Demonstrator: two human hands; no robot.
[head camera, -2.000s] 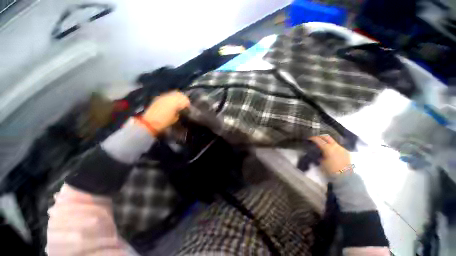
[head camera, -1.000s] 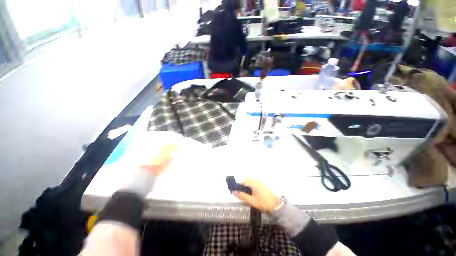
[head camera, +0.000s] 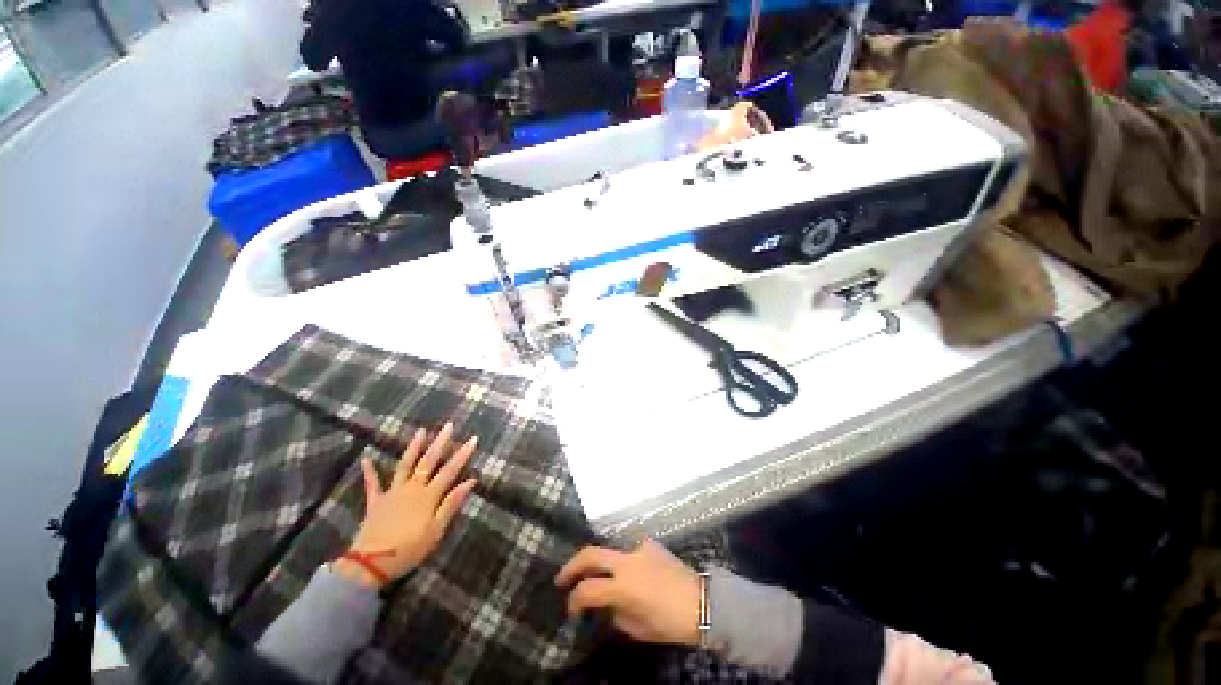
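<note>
A black, grey and white plaid panel (head camera: 469, 589) with dark strips along its seams lies over the left part of the white table and hangs over the front edge. My left hand (head camera: 413, 509) lies flat on it, fingers spread, holding nothing. My right hand (head camera: 640, 592) is at the panel's right edge with curled fingers touching the cloth; whether it pinches the cloth cannot be told. The white sewing machine (head camera: 777, 221) stands behind, its needle area (head camera: 542, 335) just beyond the panel's far right corner. Black shears (head camera: 730, 361) lie under the machine arm.
Brown cloth (head camera: 1071, 161) is heaped at the right end of the table (head camera: 803, 435). A clear bottle (head camera: 686, 107) stands behind the machine. Dark cloth (head camera: 362, 248) lies in a hollow behind the table's left part. A blue bin (head camera: 288, 187) with plaid pieces and a seated person (head camera: 382, 67) are further back.
The plaid panel now lies spread over the table's left front. My left hand has come down flat on it. My right hand no longer shows the dark strip. The view has turned right and down.
</note>
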